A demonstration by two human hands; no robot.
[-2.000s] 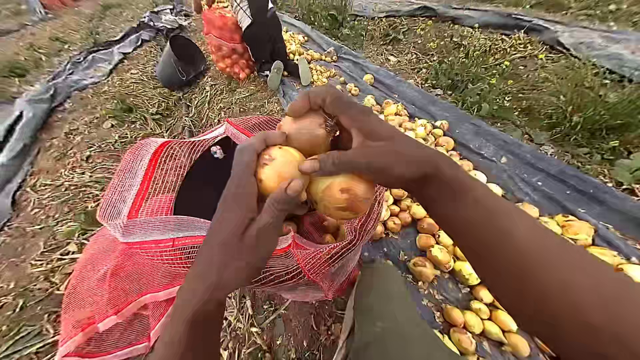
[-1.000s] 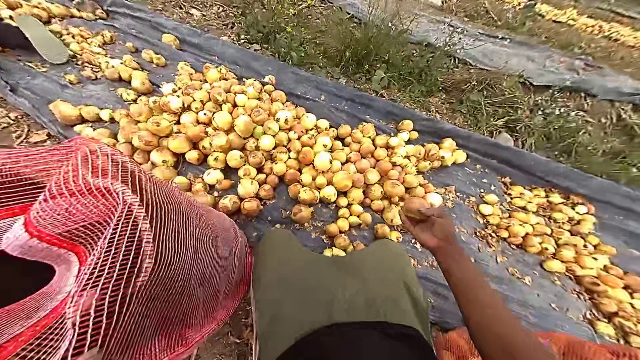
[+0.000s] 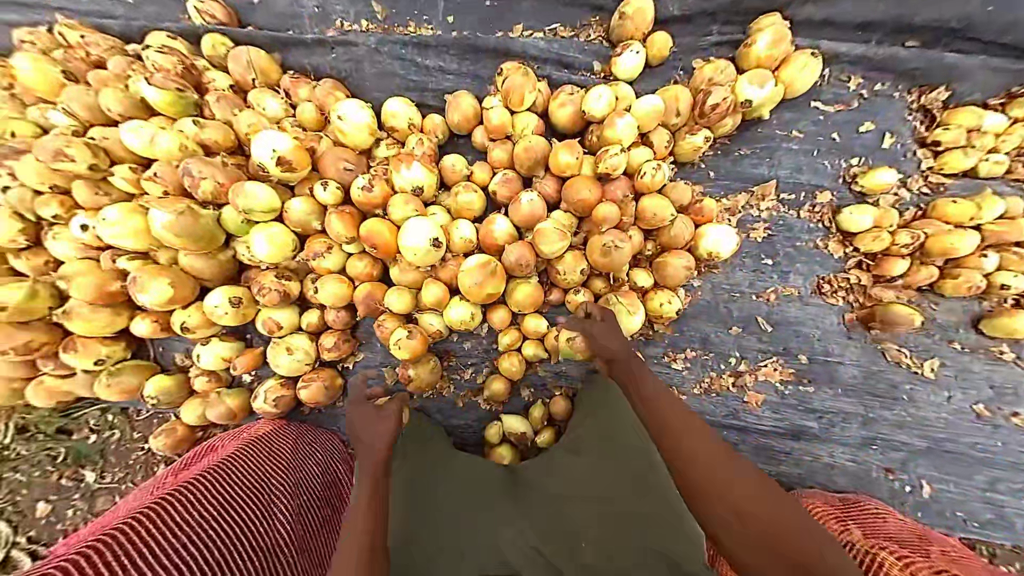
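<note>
A wide heap of yellow onions (image 3: 480, 277) lies on a dark ground sheet (image 3: 800, 320). My right hand (image 3: 598, 334) is at the near edge of the heap, its fingers around an onion (image 3: 571, 344). Left of it, my left hand (image 3: 376, 412) is low beside the pile, blurred, with part of a pale onion showing at its fingers; how firmly it is held does not show. Between my hands, a few small onions (image 3: 518, 429) lie by the edge of an olive-green cloth (image 3: 536, 512) over my lap.
Red mesh sacks stand on both sides of me, one at lower left (image 3: 240, 496) and one at lower right (image 3: 880, 528). A separate group of onions (image 3: 956, 244) lies at the right. Dry onion skins (image 3: 752, 376) are scattered on the sheet. Bare soil (image 3: 56, 472) shows at lower left.
Two seconds ago both hands held onions over the open mesh sack. My right hand then reached to the heap and is now at its near edge; my left hand has come back into view. The view has swung to the heap.
</note>
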